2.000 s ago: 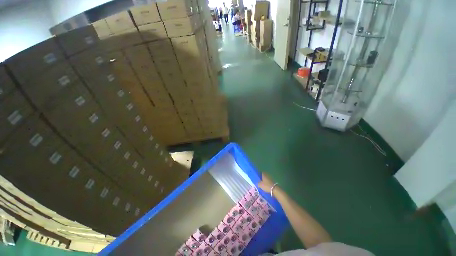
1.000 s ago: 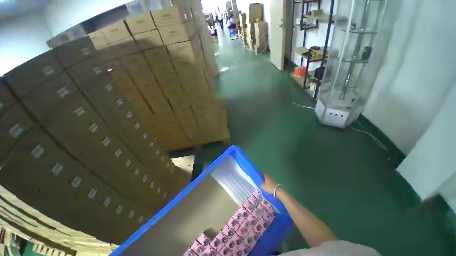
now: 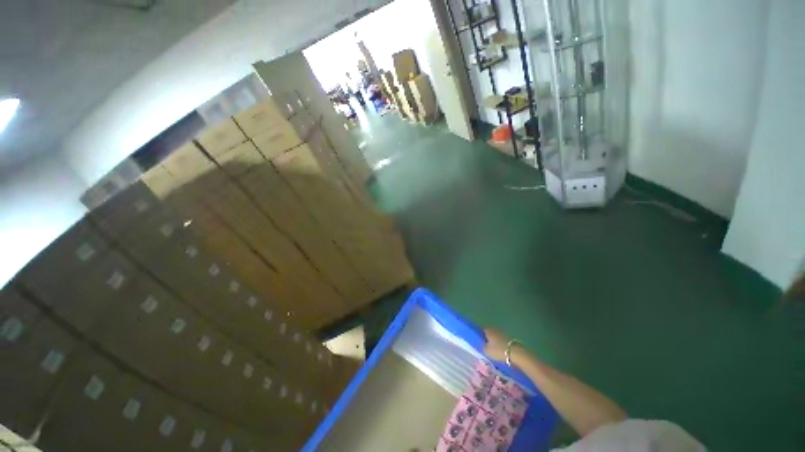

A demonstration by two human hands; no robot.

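A large blue crate (image 3: 351,399) is at the bottom centre, its near part cut off by the lower edge. Tight rows of small pink boxes (image 3: 484,411) with dark round marks fill its right side. A folded white translucent bundle (image 3: 439,350) lies at its far end. A flat tan sheet (image 3: 388,415) shows in the rest of the crate. My right hand (image 3: 497,345), with a bracelet at the wrist, grips the crate's rim at the far right corner; its fingertips are hidden. My left hand is out of the picture.
Tall stacks of brown cartons (image 3: 291,221) stand along the left. The green floor (image 3: 565,274) runs ahead to a bright doorway. A glass display cabinet (image 3: 578,132) and a dark shelf rack (image 3: 507,101) stand at the right wall. Distant people and cartons show beyond the doorway.
The view has tilted and turned, so the cartons and cabinet appear shifted. The crate sits lower and further right in the picture, with fewer pink boxes showing. My right hand still holds the rim.
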